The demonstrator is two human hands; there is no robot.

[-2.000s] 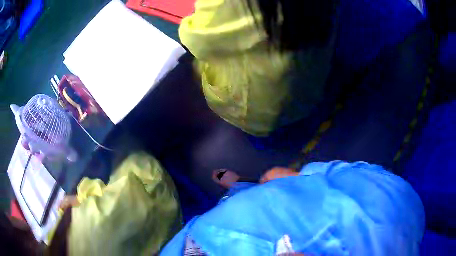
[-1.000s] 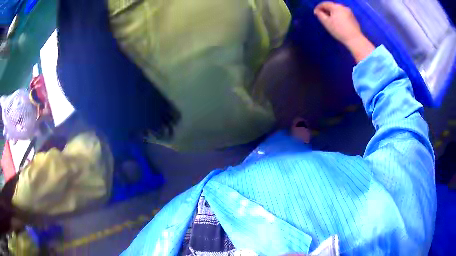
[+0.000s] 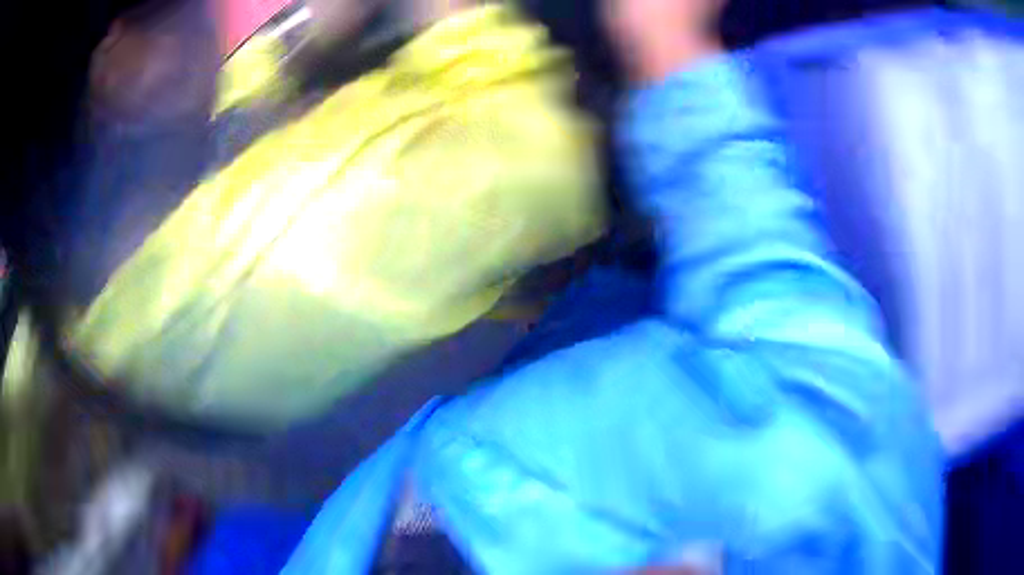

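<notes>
My right hand (image 3: 665, 32) is at the top edge, right of centre, blurred and cut off by the edge. Its fingers do not show clearly, and I cannot tell whether it holds anything. My blue sleeve runs up to it from the lower right. My left hand is not in view. A large blue tote (image 3: 803, 96) stands just right of my right arm, with white upright sheets (image 3: 954, 236) in it. I cannot tell whether the hand touches the tote.
A person in a yellow-green smock (image 3: 337, 236) fills the upper left and centre, close in front of me. A blurred blue object (image 3: 249, 541) is at the bottom left on the grey floor (image 3: 371, 421). A small pink-red patch (image 3: 249, 17) shows at the top left.
The view has swung. My right hand has shifted left and up to the top edge. The tote looks larger and closer, and the bench with the fan and white sheets has left the view.
</notes>
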